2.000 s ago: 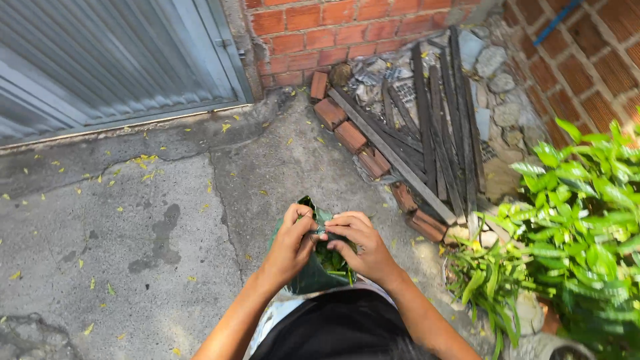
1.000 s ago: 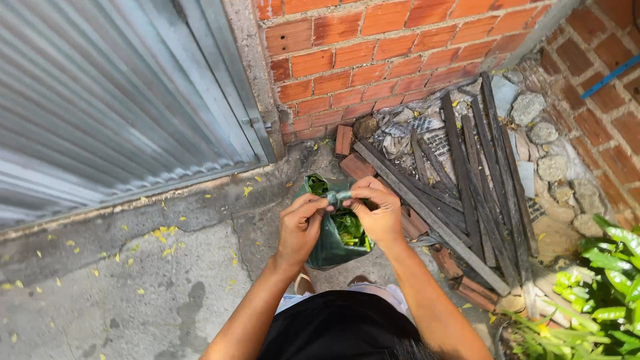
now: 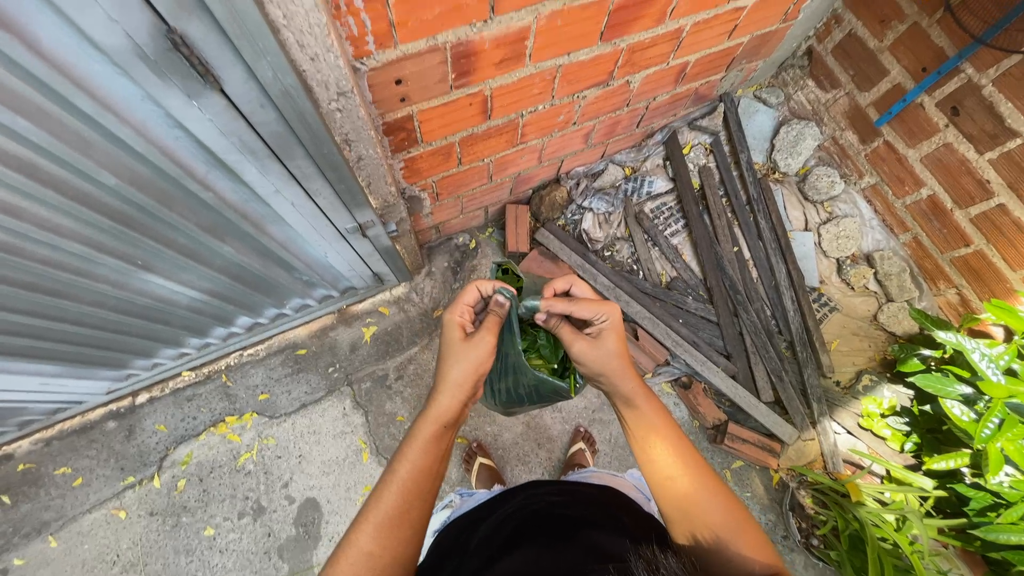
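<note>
A dark green plastic bag [image 3: 516,382] hangs from my two hands in front of my body. Green leaves [image 3: 547,352] show through its opening. My left hand [image 3: 475,332] pinches the bag's rim on the left side between thumb and fingers. On the right, my right hand [image 3: 588,328] grips a twisted end of the bag [image 3: 529,306], close beside the left fingertips. The two hands are a short gap apart at the top of the bag. The bag's underside is hidden from above.
Dark wooden boards [image 3: 744,264] lie over rubble and sacks, edged by loose bricks [image 3: 702,402]. A corrugated metal door [image 3: 160,208] and a brick wall [image 3: 544,88] stand ahead. Leafy plants [image 3: 960,408] grow at right. My sandalled feet [image 3: 482,466] are on concrete with scattered yellow leaves.
One second ago the twisted plastic stretched between both hands; now it is bunched at the right fingers, and the hands are slightly lower on screen relative to the bag. The view has shifted toward the door and wall.
</note>
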